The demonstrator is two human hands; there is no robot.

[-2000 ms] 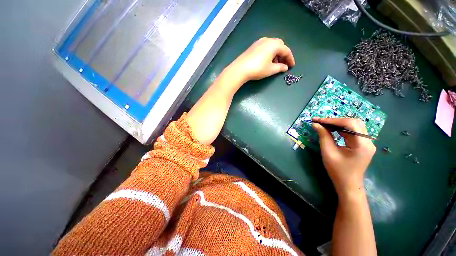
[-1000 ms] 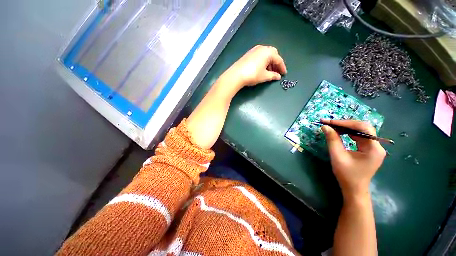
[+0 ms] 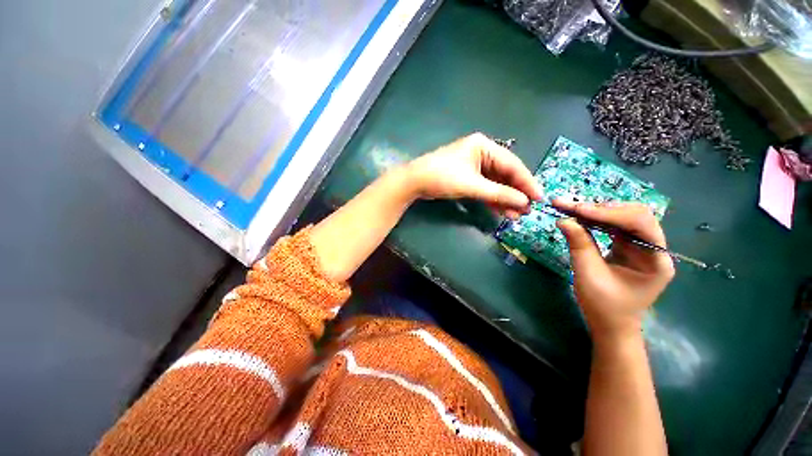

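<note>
The green circuit board (image 3: 592,178) lies on the dark green bench top, dotted with small parts. My right hand (image 3: 619,258) holds the thin dark tweezers (image 3: 654,244) over the board, their tip toward my left hand. My left hand (image 3: 485,178) is over the board's left edge, thumb and forefinger pinched close to the tweezers' tip. Whether a tiny component is between those fingertips is too small to tell. The small working pile of components (image 3: 506,142) is mostly hidden behind my left hand.
A large heap of components (image 3: 657,109) lies beyond the board. Stray components (image 3: 704,226) lie right of it. A pink-white paper slip (image 3: 776,189) is at right. Component bags (image 3: 561,20), a grey cable (image 3: 677,52) and a beige box (image 3: 739,67) are at the back. A blue-bordered frame (image 3: 307,134) stands left.
My left hand has moved right from the small pile to the board, meeting the tweezers' tip. My right hand stays over the board. The whole view has shifted slightly.
</note>
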